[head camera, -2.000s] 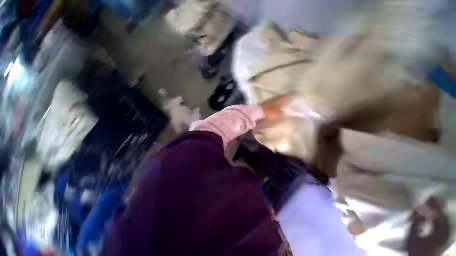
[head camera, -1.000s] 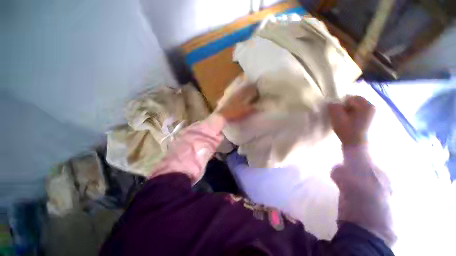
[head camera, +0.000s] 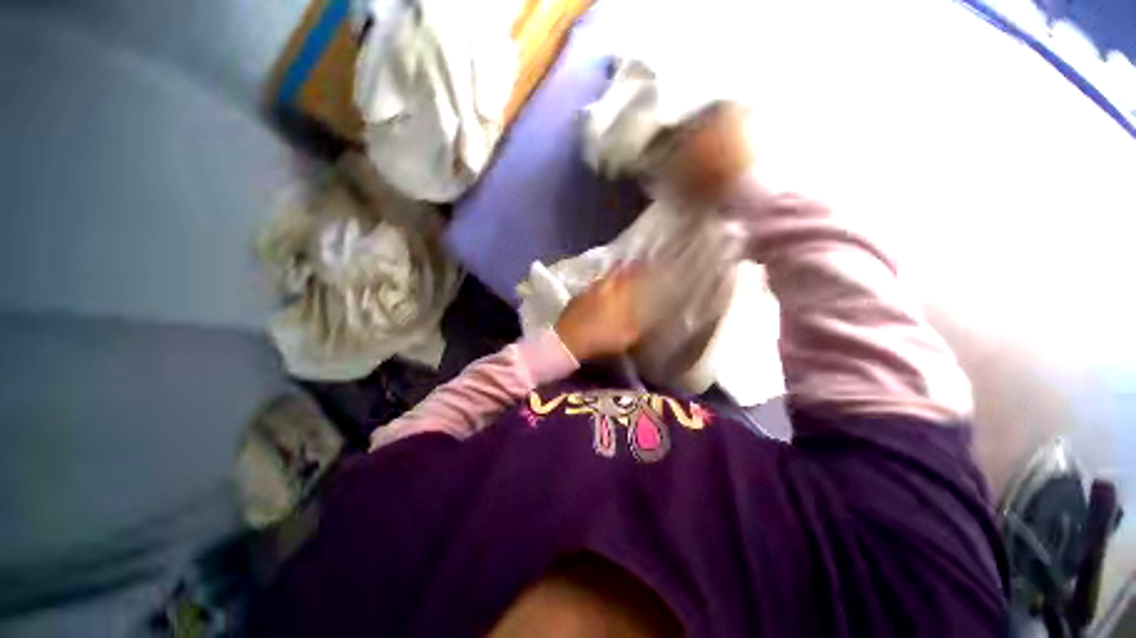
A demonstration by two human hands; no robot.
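Note:
A crumpled white-beige cloth piece (head camera: 685,293) hangs between my two hands, close in front of my chest at the table's near edge. My left hand (head camera: 604,312) grips its left part. My right hand (head camera: 713,152) is higher and farther out, blurred by motion, and holds the upper part of the cloth. A loose end of the cloth sticks out to the left of my right hand. The fingers of both hands are partly hidden by cloth and blur.
The lavender table cover (head camera: 530,187) turns white in glare to the right. A pale cloth heap (head camera: 430,106) lies over a cardboard box (head camera: 326,75) with blue tape at upper left. Another cloth bundle (head camera: 355,293) is at left. A steam iron (head camera: 1049,505) stands at the right edge.
The large beige heap from between my hands is no longer there; a smaller piece is now held nearer my chest. The view has shifted, and the box now shows at upper left.

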